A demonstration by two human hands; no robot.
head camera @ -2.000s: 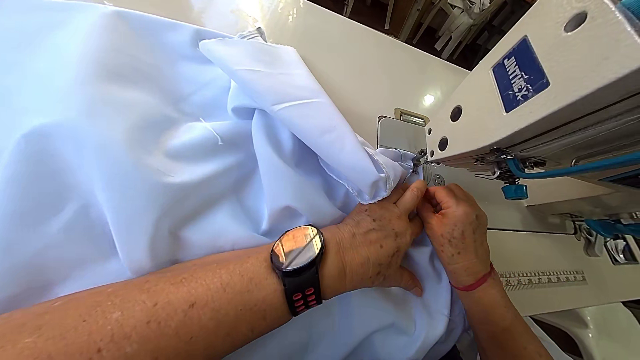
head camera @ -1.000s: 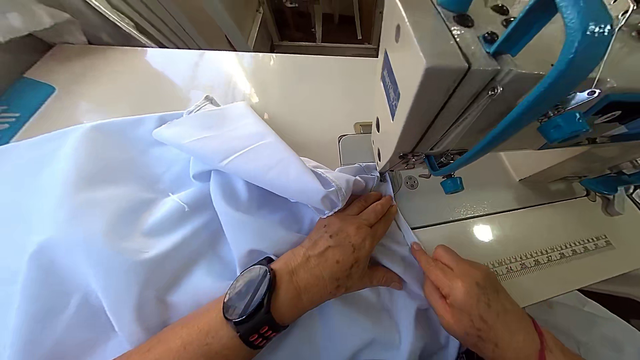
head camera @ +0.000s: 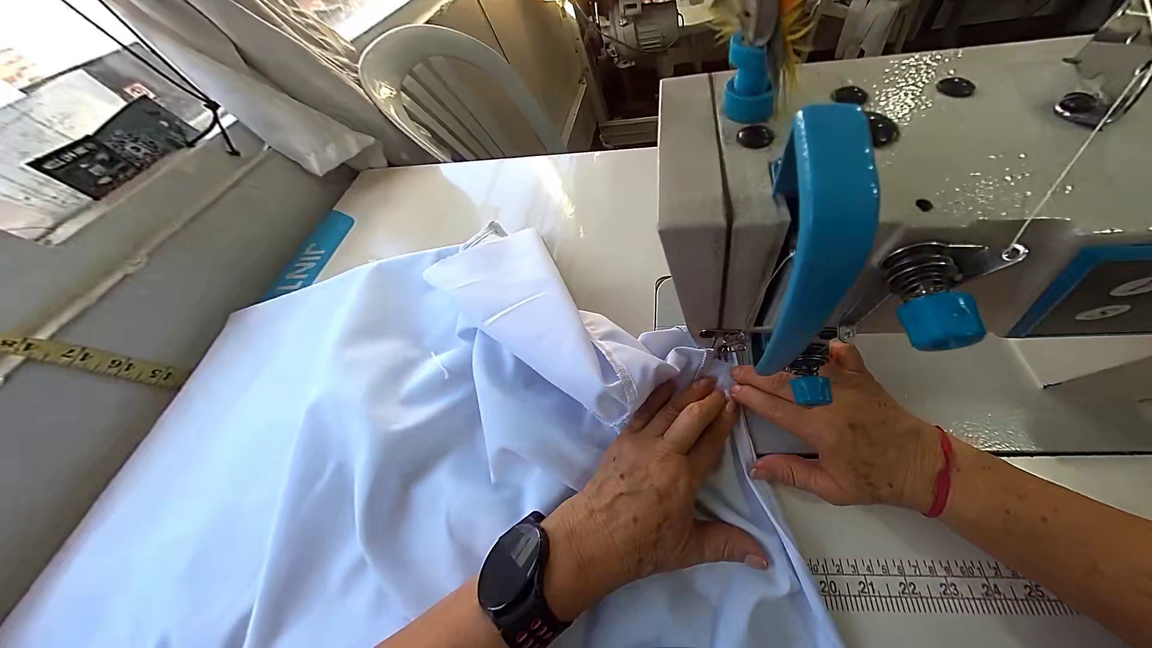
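Observation:
Light blue fabric (head camera: 387,432) spreads over the left of the sewing table, its right edge running under the presser foot (head camera: 731,346) of an industrial sewing machine (head camera: 954,180). My left hand (head camera: 643,490), with a black watch at the wrist, lies flat on the fabric just below the foot, fingers pointing up to it and thumb out to the right. My right hand (head camera: 837,432), with a red band, rests right of the foot, its fingertips touching the fabric's folded edge. The machine's blue guard hides part of that hand. The needle tip cannot be made out.
A printed ruler scale (head camera: 936,585) runs along the table at lower right. A yellow measuring tape (head camera: 90,358) lies at far left, near the window sill. Beyond the table stand a white plastic chair (head camera: 459,81) and a curtain (head camera: 243,81). A thread spans the machine's upper right.
My right hand has moved from lower along the fabric edge up beside the presser foot, its fingers now spread. My left hand stays on the fabric. The view has swung to show more background.

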